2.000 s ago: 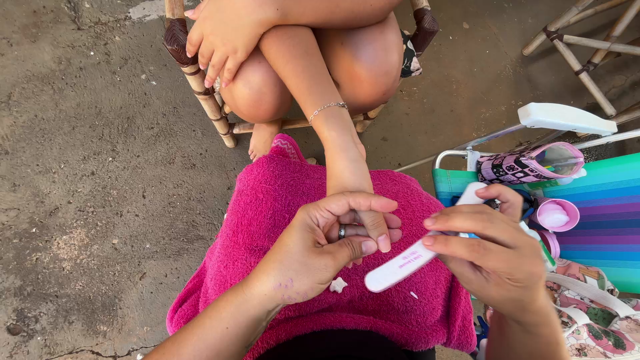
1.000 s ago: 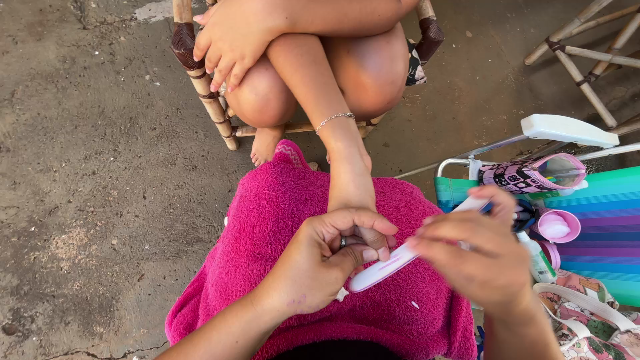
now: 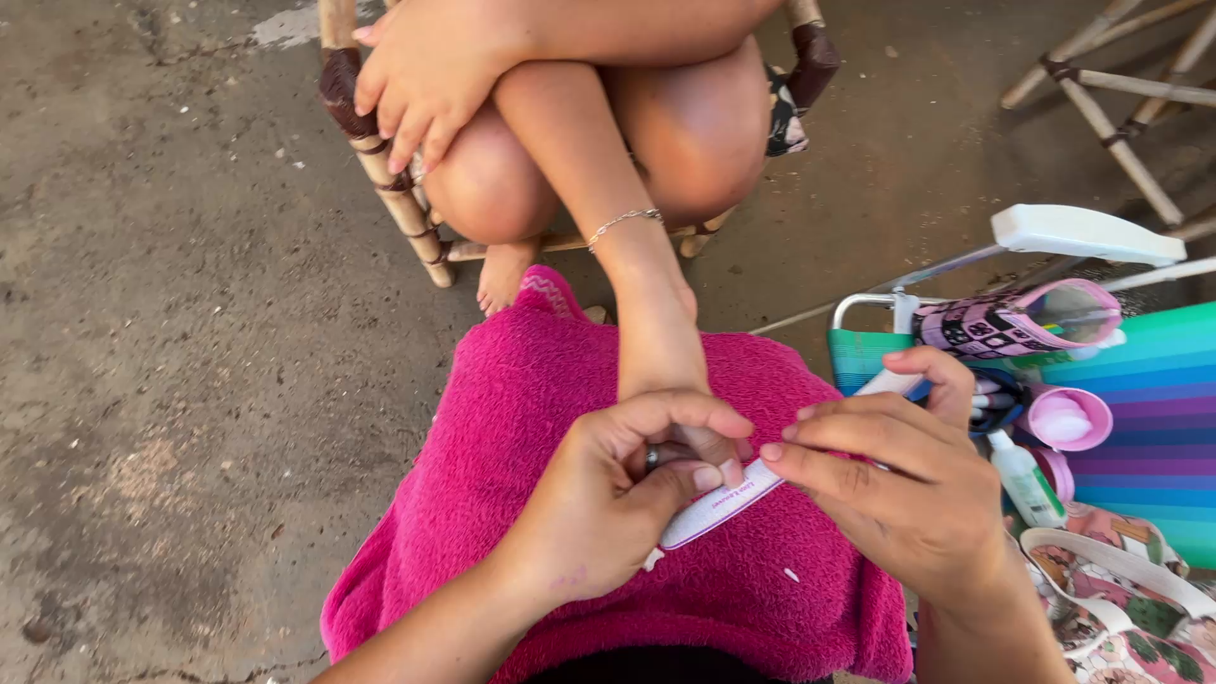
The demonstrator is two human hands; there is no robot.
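My left hand [image 3: 608,494], with a ring on one finger, is closed around the fingers of the other person's hand [image 3: 665,356], whose wrist wears a chain bracelet [image 3: 622,226]. A white nail file [image 3: 727,503] with writing on it slants across, its edge at a fingertip of that hand. My right hand [image 3: 893,475] grips the file near its upper end; part of the file is hidden behind my fingers. Both hands are over a pink towel [image 3: 532,408] spread on my lap. A small white piece [image 3: 653,559] lies on the towel beside my left hand.
The other person sits on a bamboo chair [image 3: 408,214] ahead. At right, a striped folding chair [image 3: 1149,418] bears a patterned pencil case [image 3: 988,321], a pink cup [image 3: 1091,418], a white bottle [image 3: 1026,480] and a floral bag [image 3: 1121,589]. Another bamboo chair [image 3: 1102,114] stands at the upper right.
The nail file, clear of the fingertips two seconds ago, is now against one of them. My right hand has moved along with the file, and my left hand still holds the person's fingers.
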